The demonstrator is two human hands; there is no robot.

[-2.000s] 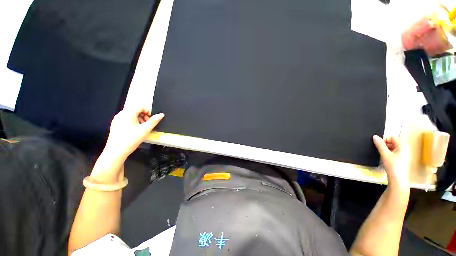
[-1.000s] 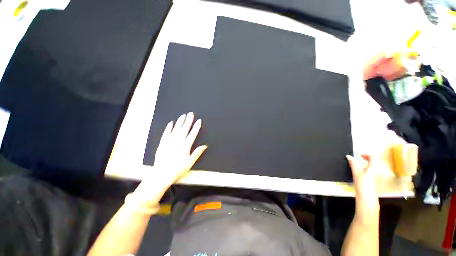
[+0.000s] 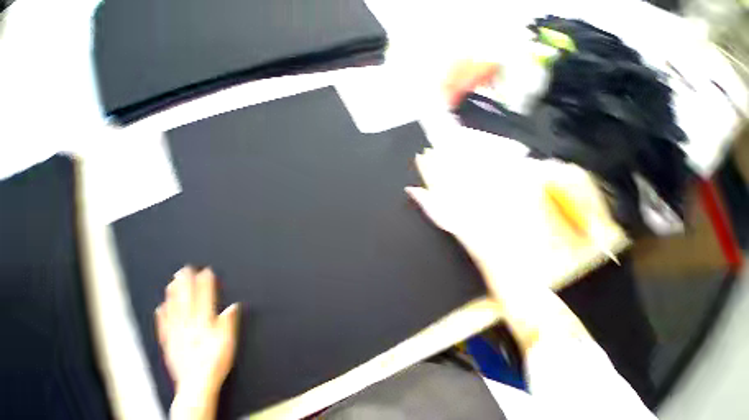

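Observation:
A black panel [image 3: 296,238] with notched far corners lies flat on the white table. My left hand [image 3: 195,332] lies flat on the panel's near left part, fingers apart, holding nothing. My right hand [image 3: 439,193] is at the panel's right edge, near its far right corner, with the thumb over the fabric. The right hand is blurred and pale against the table, and whether its fingers pinch the edge cannot be told.
A thick stack of black panels [image 3: 238,49] lies beyond. Black pieces [image 3: 41,287] lie at left across a gap. At right are a blurred pink-red cup [image 3: 472,80], a black strap heap [image 3: 608,98] and a yellow-orange block [image 3: 567,209] near the table corner.
The view has turned to the right. My right hand has moved from the panel's near right corner up along its right edge. My left hand has gone from the near left corner to flat on the panel.

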